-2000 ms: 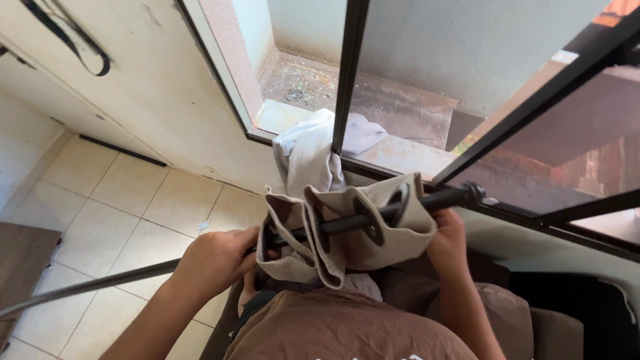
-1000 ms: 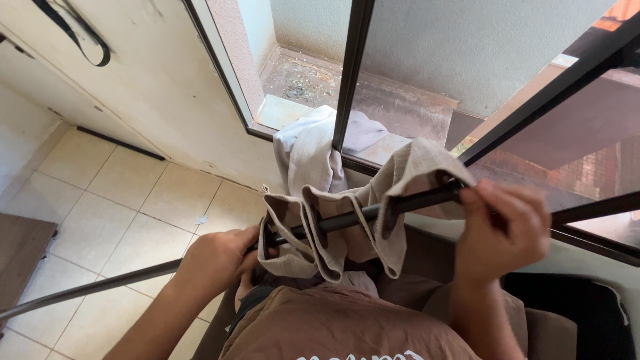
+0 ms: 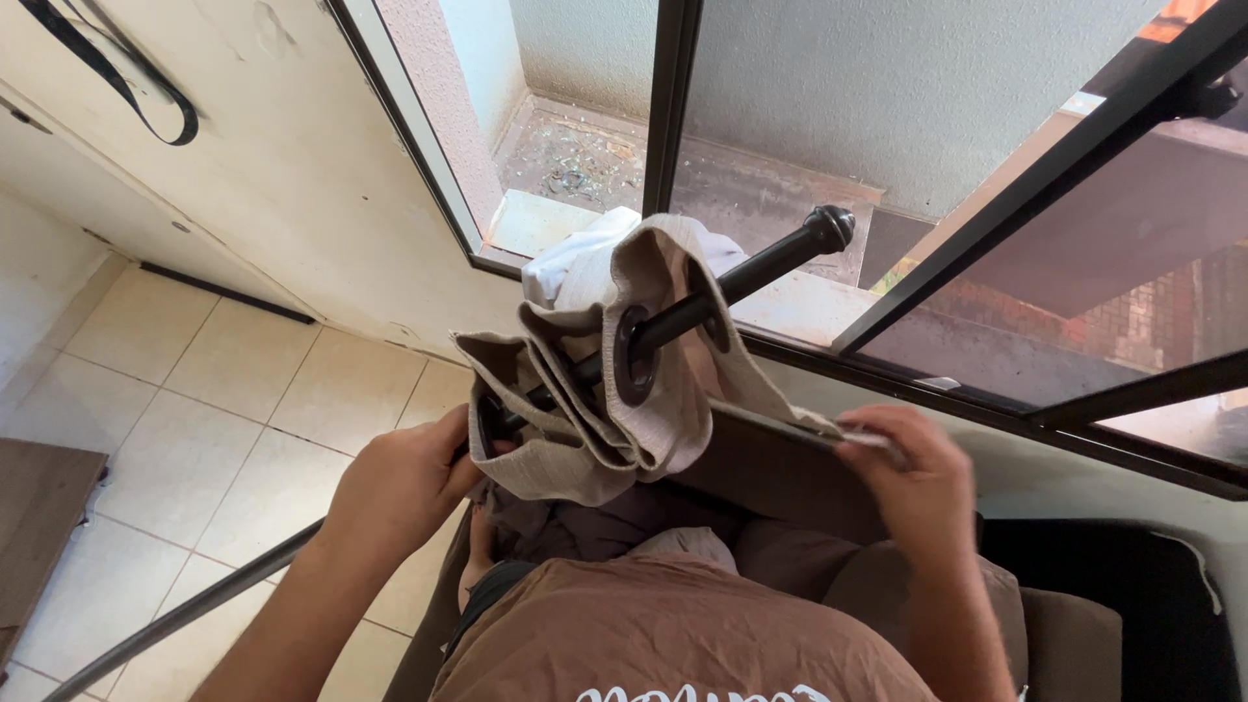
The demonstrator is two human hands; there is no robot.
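A beige grommet curtain (image 3: 575, 468) hangs in folds on a dark curtain rod (image 3: 751, 278), which runs from the lower left up to a round finial (image 3: 831, 228). My left hand (image 3: 409, 478) is closed around the rod at the left end of the folds; its fingertips are partly hidden behind the fabric. Off to the right, my right hand (image 3: 907, 453) pinches the curtain's top edge, stretched away from the rod. A dark grommet (image 3: 636, 356) encircles the rod. Whitish fabric (image 3: 585, 253) lies behind the folds, by the window sill.
A dark-framed window (image 3: 673, 117) stands ahead, with a glass pane at the right. Below me is a brown sofa (image 3: 1072, 624) with a black item (image 3: 1102, 575) beside it. At left are a tiled floor (image 3: 234, 429), a wooden panel (image 3: 44, 526) and a black strap (image 3: 175, 122) on the wall.
My right hand has left the rod's end and moved right and down, drawing the curtain's edge out. The finial shows again, and the rod's end points more upward. My left hand keeps its hold.
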